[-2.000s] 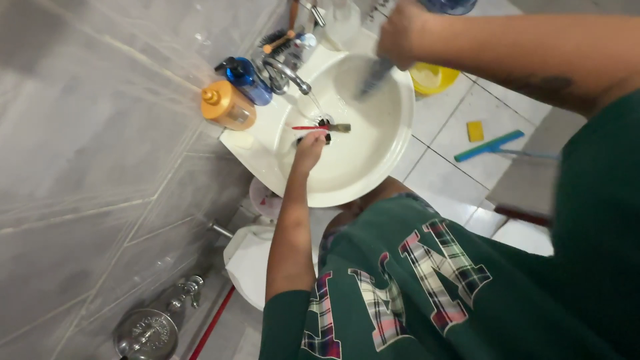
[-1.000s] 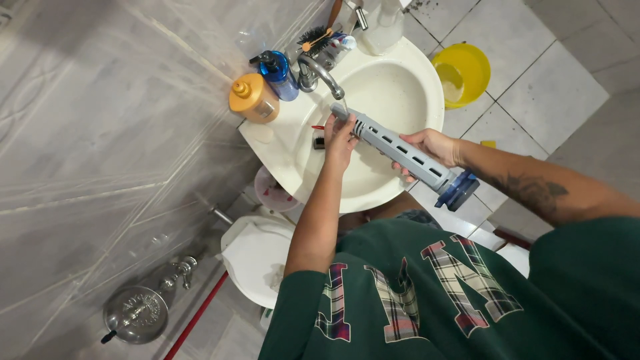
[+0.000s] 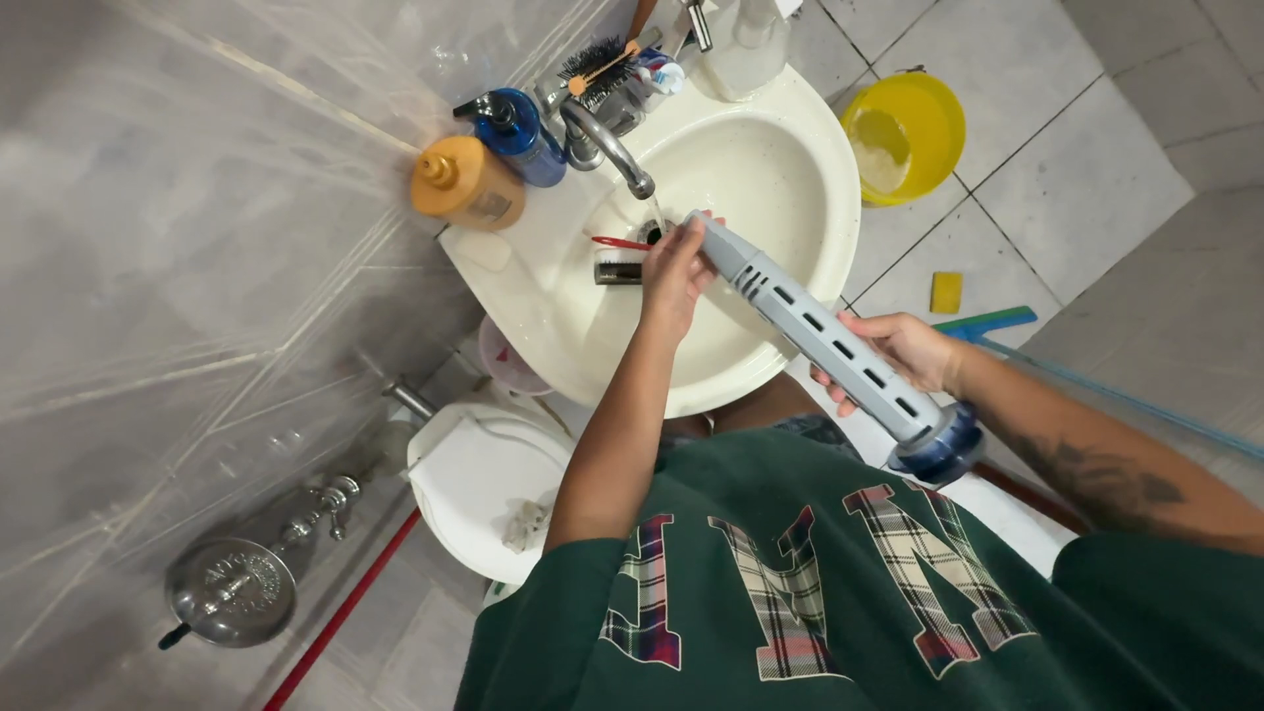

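Observation:
A long grey plastic slotted tube [image 3: 825,326] with a dark blue round end [image 3: 940,441] lies slantwise over the white washbasin [image 3: 839,168]. My left hand [image 3: 679,276] grips its narrow end, close under the curved metal tap [image 3: 610,138], from which a thin stream of water runs. My right hand [image 3: 904,351] holds the tube's lower half from the far side, fingers partly hidden beneath it. Inside the basin, a thin red handle [image 3: 620,242] and a dark object with a pale edge [image 3: 619,269] lie beside my left hand, near the drain.
An orange bottle [image 3: 469,185], a blue pump bottle [image 3: 523,138] and a round hairbrush [image 3: 597,71] stand around the tap. On the tiled floor are a yellow bucket [image 3: 938,128], a yellow sponge [image 3: 945,292] and a blue-green squeegee [image 3: 997,321]. A white toilet [image 3: 484,484] stands at lower left.
Two seconds ago my right hand was blurred over the basin's far side and my left was at the red-handled brush by the drain. Both hands now hold the grey tube.

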